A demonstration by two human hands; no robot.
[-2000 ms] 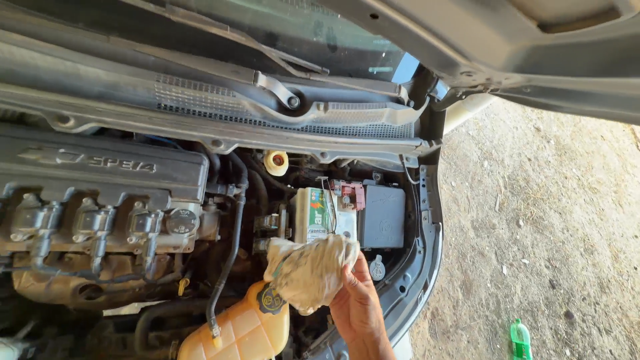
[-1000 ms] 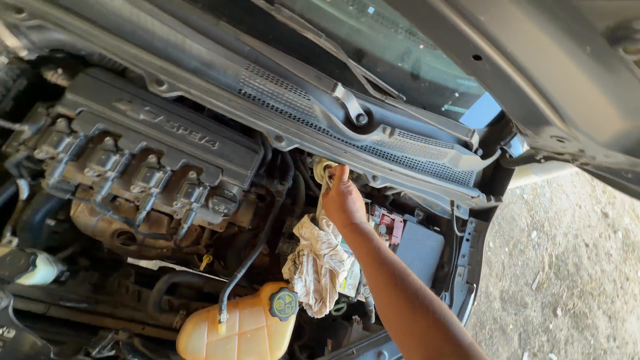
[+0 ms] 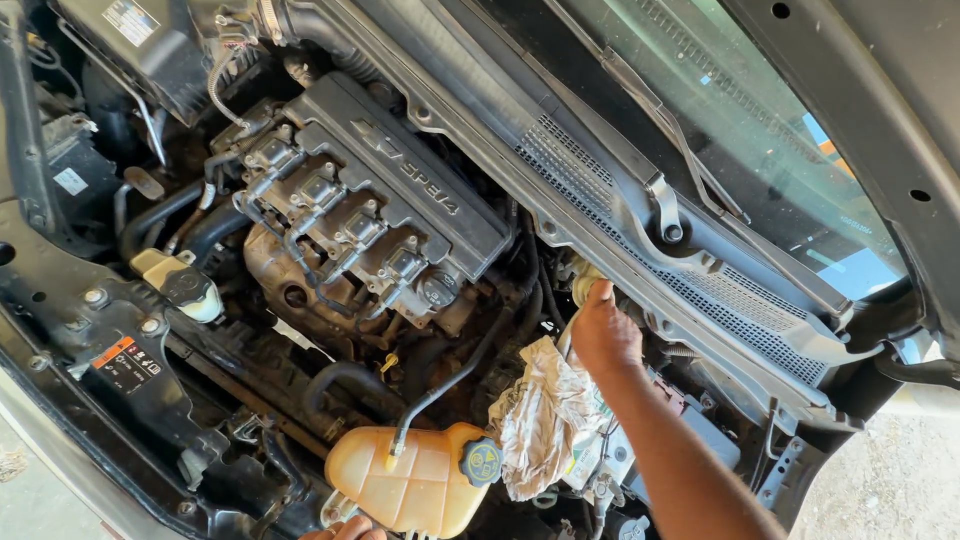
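Observation:
My right hand [image 3: 609, 326] reaches in from the lower right, its thumb against the pale brake fluid reservoir [image 3: 583, 279] below the windshield cowl. A crumpled, stained cloth [image 3: 544, 420] hangs from its fingers, beside the battery [image 3: 592, 461]; the fingers' undersides are hidden. At the bottom edge, only some fingers of my left hand [image 3: 349, 529] show, by the lower left of the orange-tinted plastic coolant tank [image 3: 405, 480]. Its dark cap [image 3: 480, 460] is in place. What the left hand touches or holds cannot be seen.
The engine with its black cover [image 3: 405, 172] lies left of my right hand. A coolant hose [image 3: 457, 375] rises from the tank. The cowl grille [image 3: 675, 277] and wiper arm [image 3: 664, 210] run above, under the raised hood [image 3: 862, 90]. A washer filler [image 3: 180, 285] stands left.
My right hand has gone from over the battery, cloth in its grasp, to the brake fluid reservoir. Fingers of my left hand now show at the bottom edge. The view has shifted and rotated.

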